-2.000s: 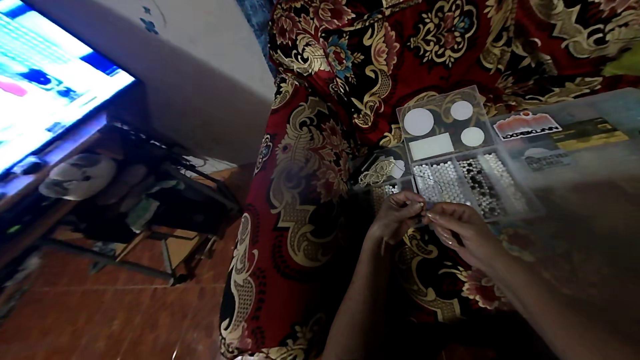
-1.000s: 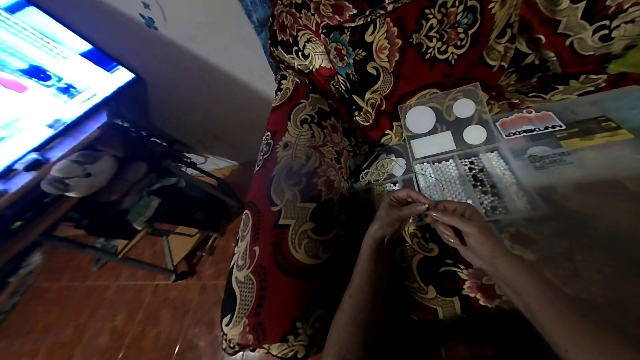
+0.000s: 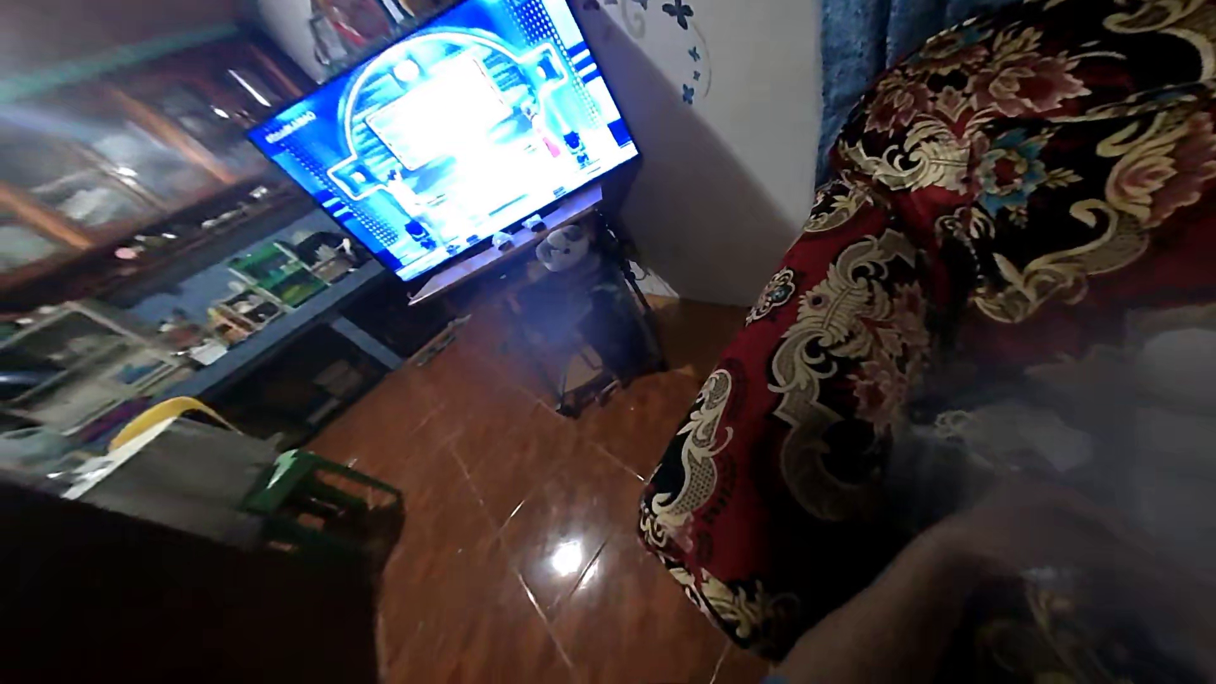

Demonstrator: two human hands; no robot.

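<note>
At the lower right, my left forearm reaches up to my left hand (image 3: pixel 1031 527), which is dark and strongly blurred. Whether its fingers hold anything cannot be told. Beside and above it is a smeared pale grey area (image 3: pixel 1064 427) whose shapes are too blurred to name surely. The patterned red, black and gold sofa cover (image 3: pixel 836 380) lies just left of the hand. My right hand cannot be made out. No beads are distinct in this view.
A lit television (image 3: pixel 456 133) stands on a small stand at the upper middle, with a white plush toy (image 3: pixel 563 249) below it. A green plastic stool (image 3: pixel 328 494), shelves with dishware (image 3: pixel 85 370) and a red tiled floor (image 3: pixel 475 513) are on the left.
The view has swung far to the left. The clear box of beads and both hands, joined near it before, are no longer distinct; only my left arm and blurred hand show.
</note>
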